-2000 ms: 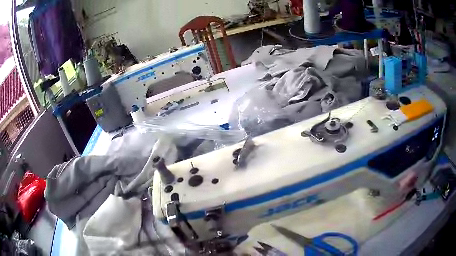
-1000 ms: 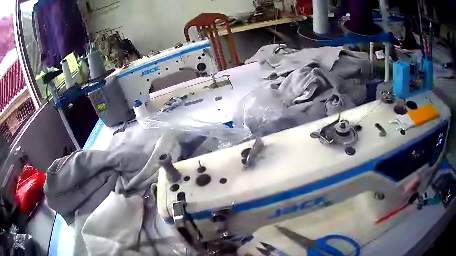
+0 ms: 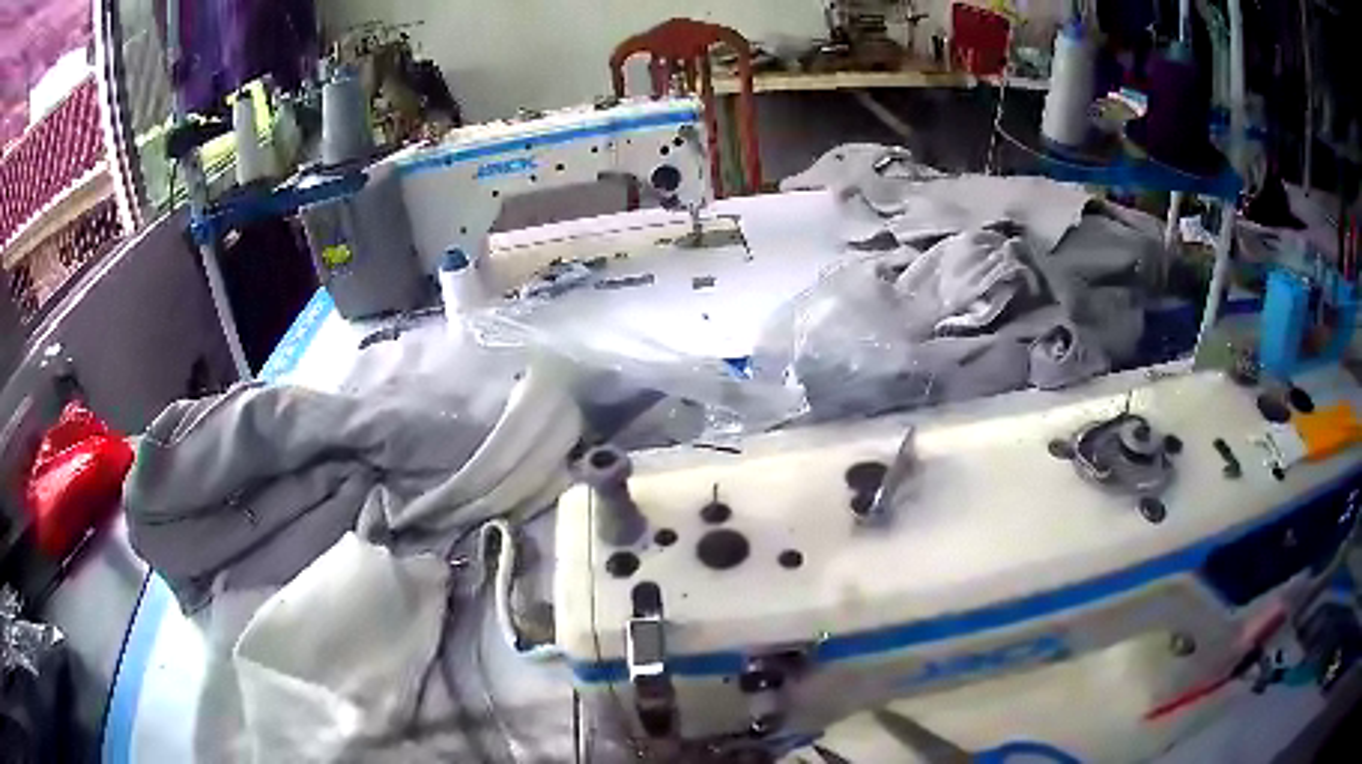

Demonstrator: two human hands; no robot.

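The white sewing machine head [image 3: 896, 552] with a blue stripe spans the lower right. Metal thread tension parts [image 3: 650, 657] sit on its left end; the needle area is cut off by the bottom edge. A garment piece [image 3: 336, 649], pale off-white and grey, lies left of the head and runs out at the bottom. Grey fabric [image 3: 254, 478] lies rumpled behind it. Shears with blue handles [image 3: 1031, 754] lie under the machine arm, mostly cut off. Neither of my hands is in the picture.
A second machine [image 3: 560, 157] stands behind. A grey garment pile [image 3: 986, 284] and clear plastic [image 3: 657, 373] lie between the machines. A small blue-tipped spool [image 3: 460, 291] stands by the rear machine. A red bag [image 3: 75, 478] is at left, thread cones [image 3: 1070, 90] at upper right, a chair [image 3: 687, 52] behind.
The view has shifted, so the near machine sits farther right and the shears lie more out of frame. An edge of the garment piece beside the machine's left end now stands up in a loop.
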